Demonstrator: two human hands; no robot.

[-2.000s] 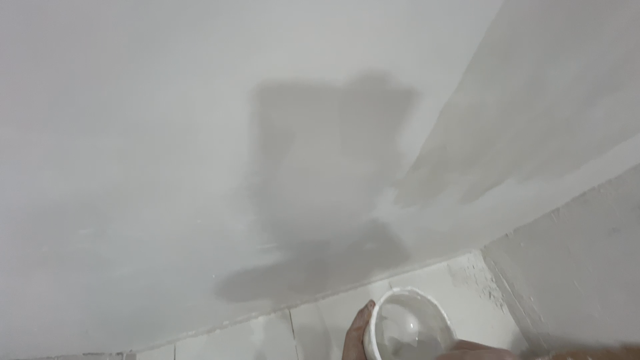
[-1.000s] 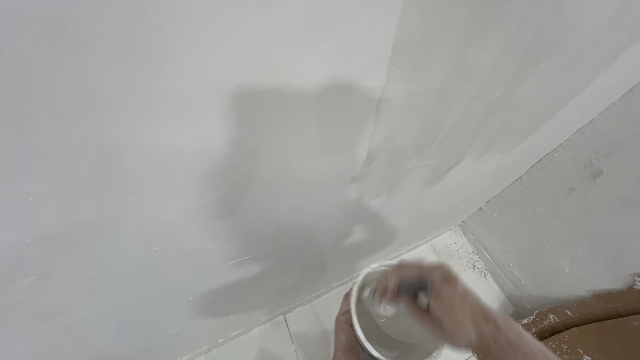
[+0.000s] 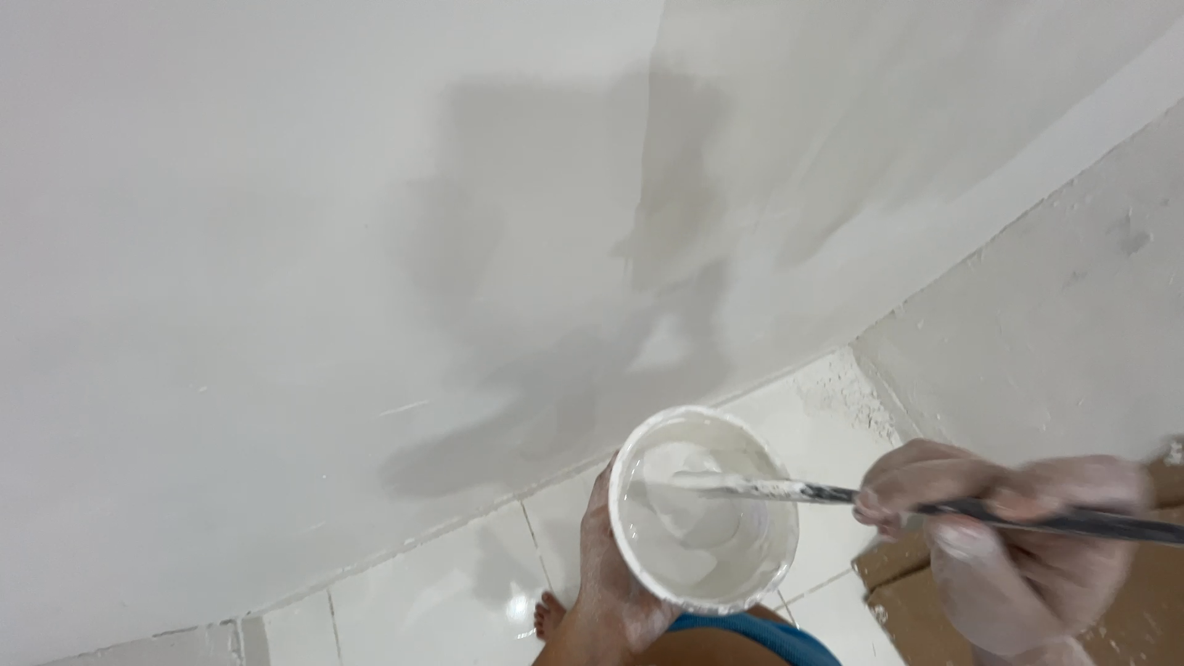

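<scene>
My left hand (image 3: 615, 587) holds a white plastic tub (image 3: 794, 546) from its left side and below. White paint (image 3: 680, 546) lies inside the tub. On the right, my right hand (image 3: 1017, 536), smeared with white, grips the dark handle of a slim paintbrush (image 3: 786, 490). The brush reaches leftward over the rim, and its white-coated tip is at the paint in the tub. Part of my left hand is hidden behind the tub.
A pale wall (image 3: 277, 277) with a grayer patch (image 3: 832, 111) fills the upper view and meets another wall (image 3: 1073, 277) at the right. Below are white floor tiles (image 3: 444, 583), a bare foot (image 3: 550, 614) and brown cardboard (image 3: 911, 601) with white spatters.
My right hand, blurred over the tub a second ago, is now to its right with the brush plainly visible. The view has shifted, showing more cardboard, a foot and blue cloth.
</scene>
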